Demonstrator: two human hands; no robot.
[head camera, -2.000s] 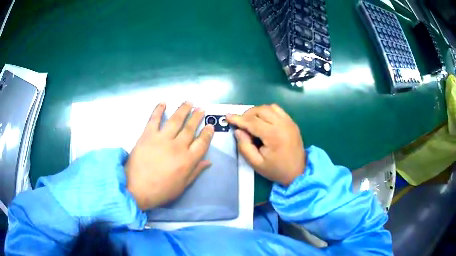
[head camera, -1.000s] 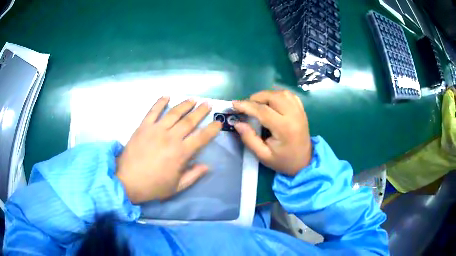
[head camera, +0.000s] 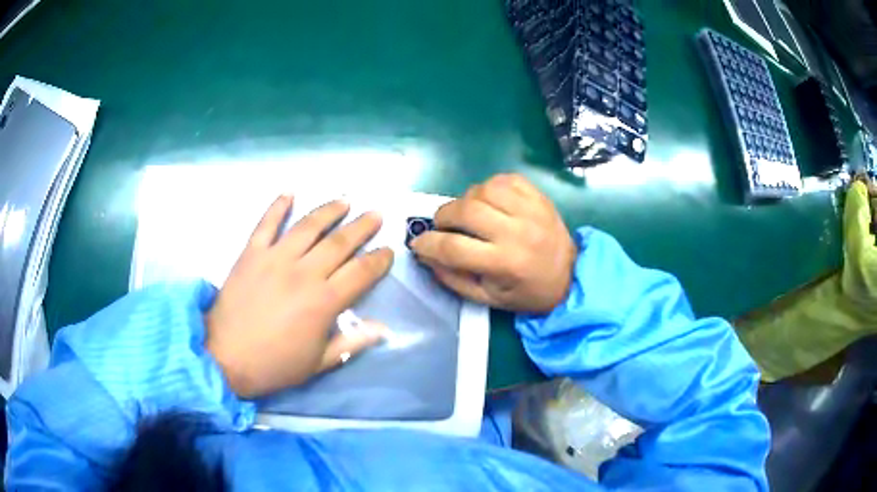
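Note:
A grey tablet back cover lies on a white backing sheet in front of me. A black camera lens piece is at the cover's top right corner, with one ring showing; the rest is under my right fingers. My right hand has its fingers bent together over the piece; whether they pinch it or press on it is hidden. My left hand lies flat on the cover and sheet with fingers spread, left of the lens piece, holding nothing.
A stack of lens strips is at the top. A grey-blue lens tray and a dark block stand right. Stacked covers and sheets are at left. A neighbour's yellow sleeve and clear scraps are at lower right.
My right fingers have moved left over the lens piece, covering its right ring. My left hand has shifted slightly left, away from the piece.

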